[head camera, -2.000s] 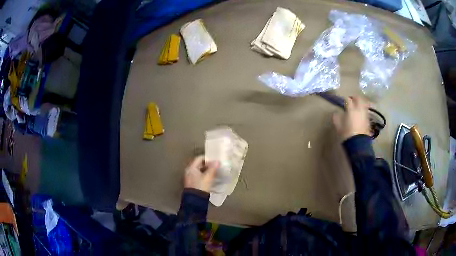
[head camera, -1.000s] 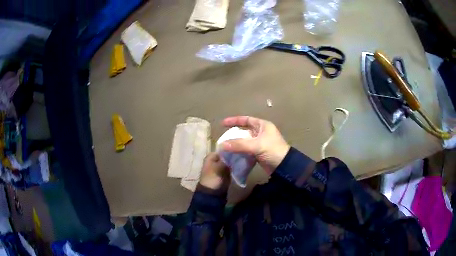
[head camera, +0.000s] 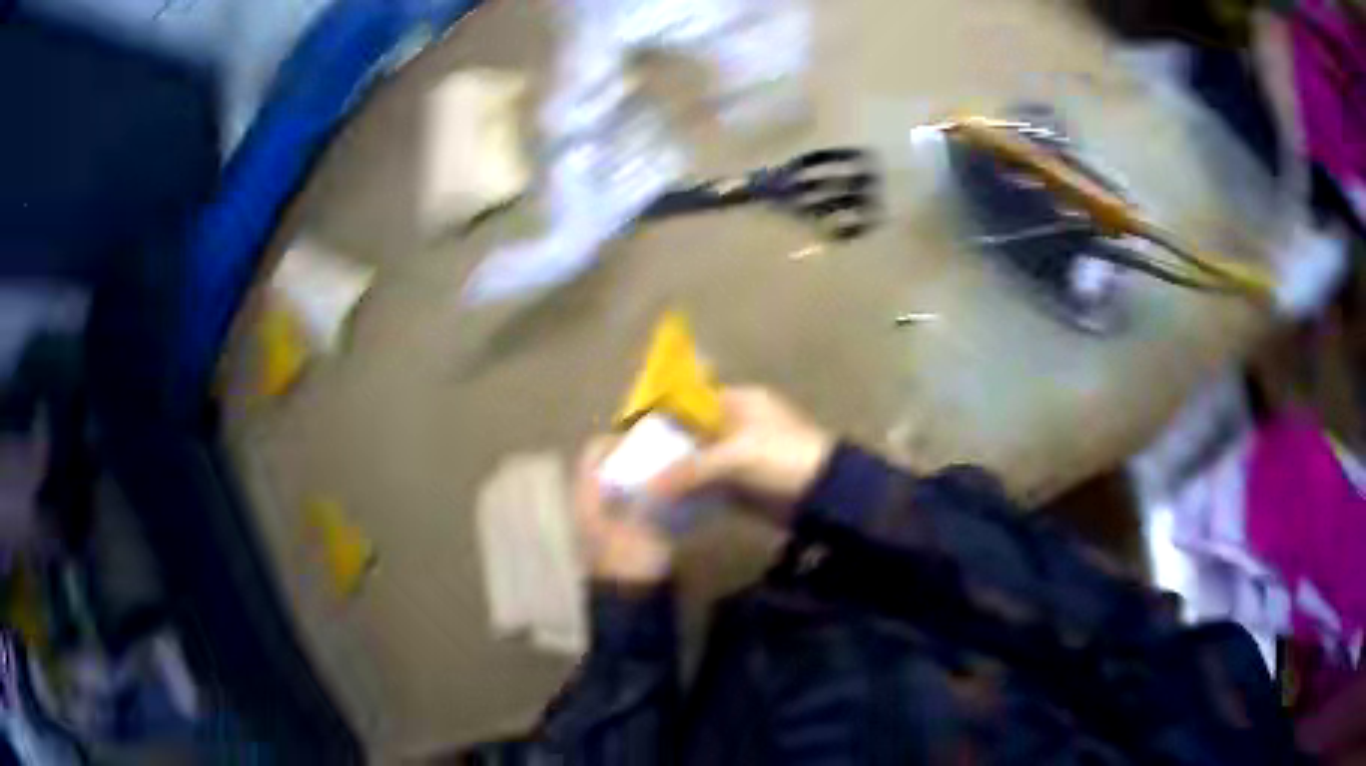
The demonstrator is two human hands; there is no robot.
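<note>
The frame is blurred. My left hand (head camera: 617, 524) and my right hand (head camera: 761, 452) are together near my body, both gripping one cuff piece (head camera: 671, 377). Its far end shows mustard and pointed, its near part pale between my fingers. My fingertips are partly hidden by the cloth. Off-white cuff pieces (head camera: 530, 554) lie on the table just left of my left hand.
Black shears (head camera: 749, 190) lie beyond my hands, partly by the crumpled clear plastic bag (head camera: 599, 165). A cream stack (head camera: 474, 147), a small pale pile (head camera: 319, 290) and mustard pieces (head camera: 279, 353) (head camera: 339, 548) lie left. The iron (head camera: 1034, 210) stands right, with its cord.
My right hand has left the shears and joined my left hand at a cuff piece. The piece's mustard side now shows at its far end. The view has turned and shifted right.
</note>
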